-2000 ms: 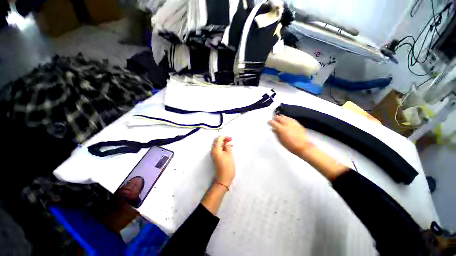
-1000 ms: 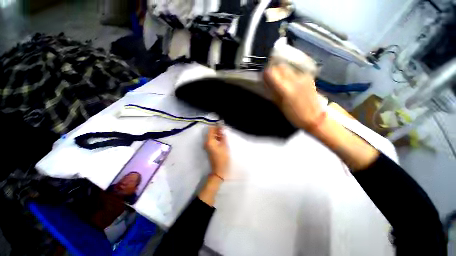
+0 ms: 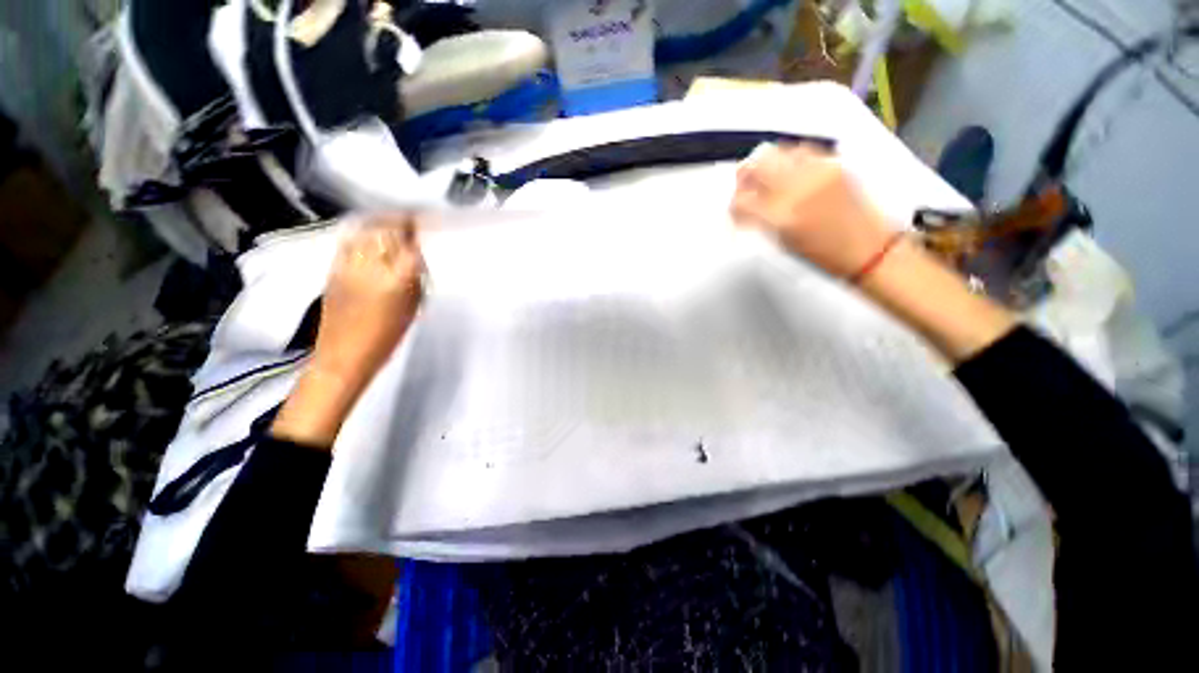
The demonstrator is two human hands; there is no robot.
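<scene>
A white cloth (image 3: 592,368) spreads over the table between my hands, its near edge hanging in a curve. My left hand (image 3: 368,292) is closed on blurred white cloth at the left. My right hand (image 3: 813,210) is closed on white cloth at the right, just below the black band's right end. Fingertips of both hands are blurred or hidden. A curved black band (image 3: 618,155) lies along the far side of the table.
Black-trimmed strips (image 3: 211,467) lie at the left, partly behind my left arm. An iron with a brown handle (image 3: 1006,224) is at the right. Black-and-white garments (image 3: 197,79) are heaped beyond the table. Blue plastic (image 3: 441,618) shows below the near edge.
The black band now lies at the far side. My left hand has moved left and up and closed on white cloth. The view has swung right; the phone is out of view.
</scene>
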